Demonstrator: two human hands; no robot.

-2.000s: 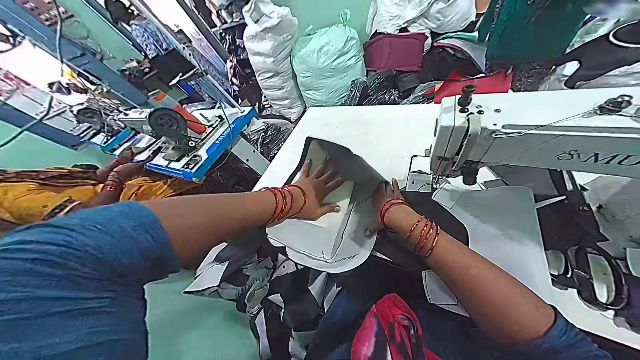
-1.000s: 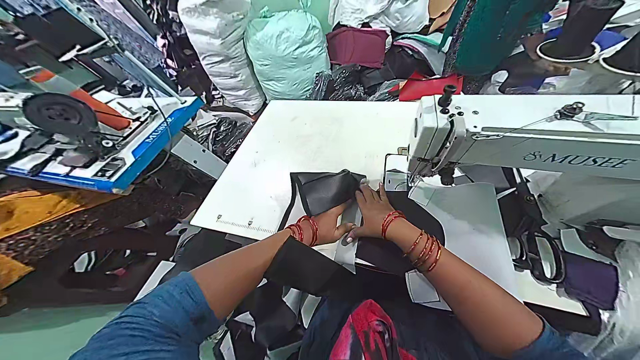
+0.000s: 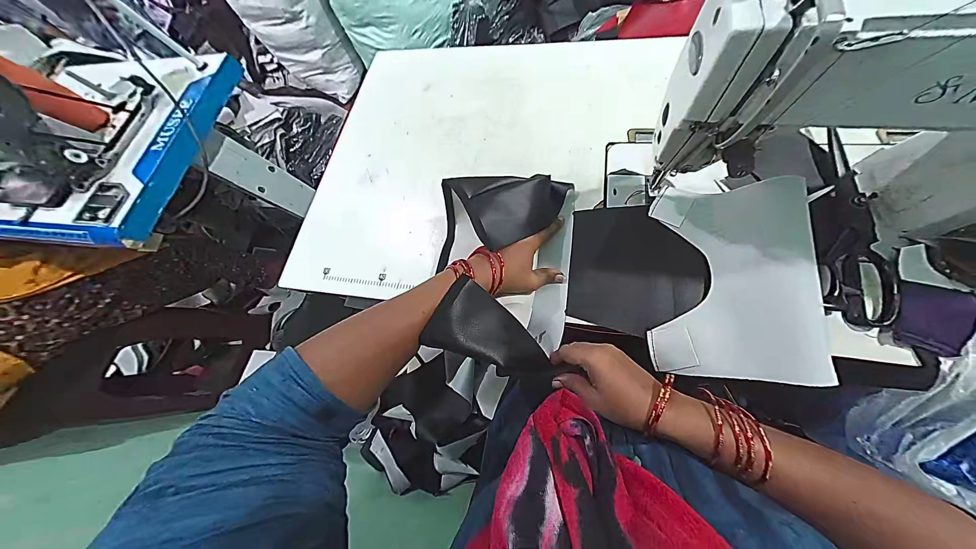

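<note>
A black and white sheet piece (image 3: 507,206), leather-like on its dark side, lies folded on the white sewing table left of the needle area. My left hand (image 3: 526,263) presses on it, fingers spread along its pale folded strip. A black flap (image 3: 488,328) of it hangs over my left wrist toward the table's front edge. My right hand (image 3: 602,377) pinches the lower corner of that flap at the edge. Right of my left hand lies a flat black piece (image 3: 637,267), and beside it a white piece (image 3: 755,282) with a curved cut-out, under the sewing machine head (image 3: 717,84).
A second sewing machine with a blue-edged bed (image 3: 160,152) stands at the left. Black and white scraps (image 3: 431,427) hang below the front edge. Stuffed white and green sacks (image 3: 396,27) stand behind the table. Black straps with buckles (image 3: 865,286) lie at the right.
My right hand has moved from beside the left hand near the machine to the table's front edge, where it holds the flap's corner. The sheet, spread under both hands two seconds ago, is folded.
</note>
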